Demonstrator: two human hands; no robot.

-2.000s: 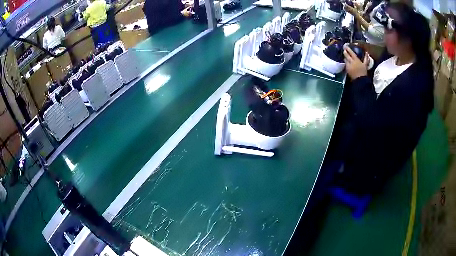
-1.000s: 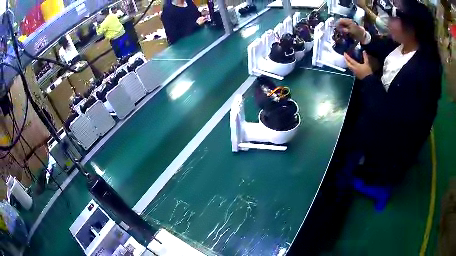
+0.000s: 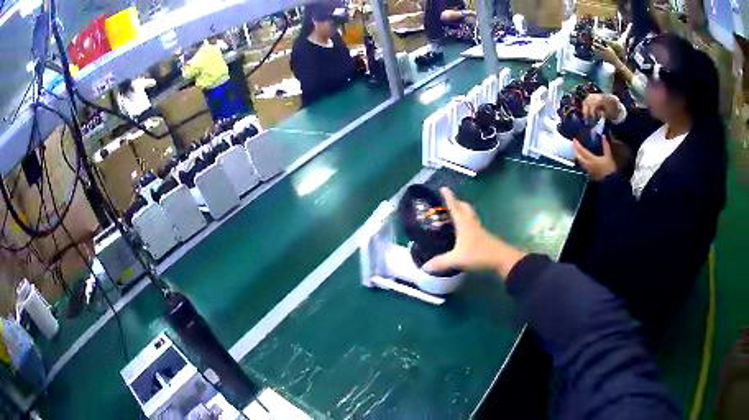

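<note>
A white bracketed dome camera (image 3: 394, 261) stands on the green bench in front of me, with its black head and orange wires on top. My right hand (image 3: 472, 240) reaches in from the lower right and grips the black head from its right side, thumb low and fingers high. The bracket's flat plate faces left and its lower edge is at or close to the bench top. My left hand is not in view.
The black electric screwdriver (image 3: 205, 344) hangs at lower left over the white screw feeder (image 3: 168, 377). White camera units stand in rows (image 3: 464, 148) farther up the bench and at left (image 3: 218, 187). A worker (image 3: 665, 156) sits at right.
My right hand and dark sleeve have come into view and taken hold of the camera. The camera has turned slightly. The head view has shifted, showing more of the far bench.
</note>
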